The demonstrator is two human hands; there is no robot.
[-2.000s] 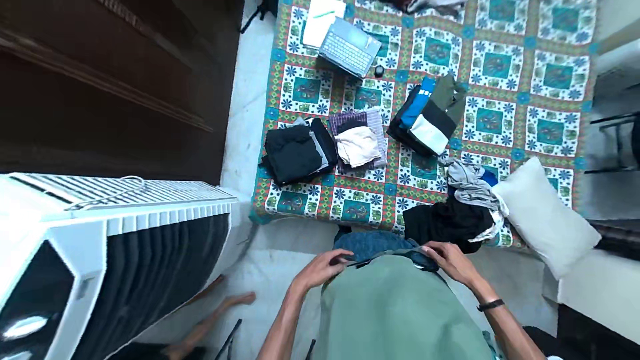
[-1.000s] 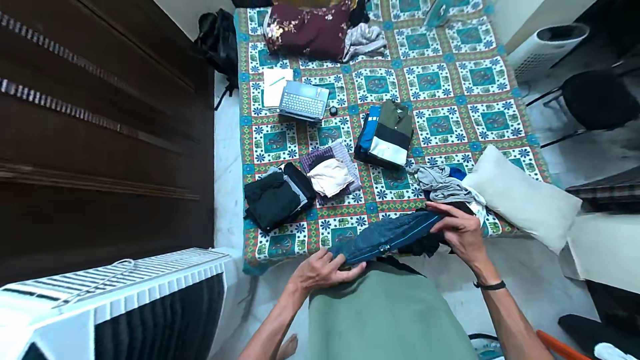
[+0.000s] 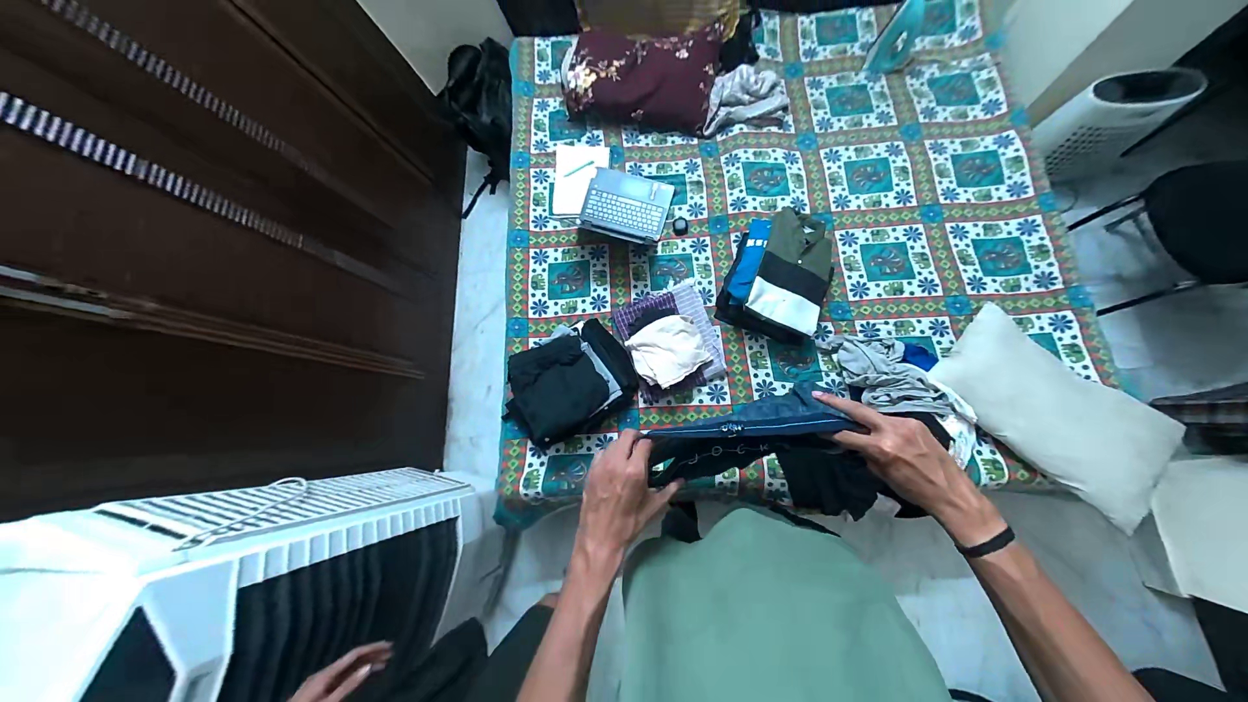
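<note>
A dark blue garment with a pale drawstring [image 3: 751, 427] is stretched between my two hands at the near edge of the bed. My left hand [image 3: 624, 483] grips its left end, and my right hand [image 3: 892, 448] pinches its right end. Beyond it lie a stack of folded black clothes [image 3: 561, 385], a white cloth [image 3: 669, 351] on a purple checked one, and a folded pile with an olive shirt [image 3: 801, 244] on it. Loose grey clothes [image 3: 873, 370] and black clothes [image 3: 829, 483] lie close to my right hand.
A cream pillow [image 3: 1058, 419] lies right. Farther back on the bedspread are a laptop [image 3: 627, 205], papers [image 3: 575, 180], a maroon pillow [image 3: 643, 83] and an iron [image 3: 894, 39]. A white air cooler [image 3: 292, 565] stands left; another person's hand [image 3: 346, 673] shows beside it.
The blue garment has moved up from my waist and is spread out over the bed's near edge. My hands are farther apart than two seconds ago. The view has shifted to show more of the bed.
</note>
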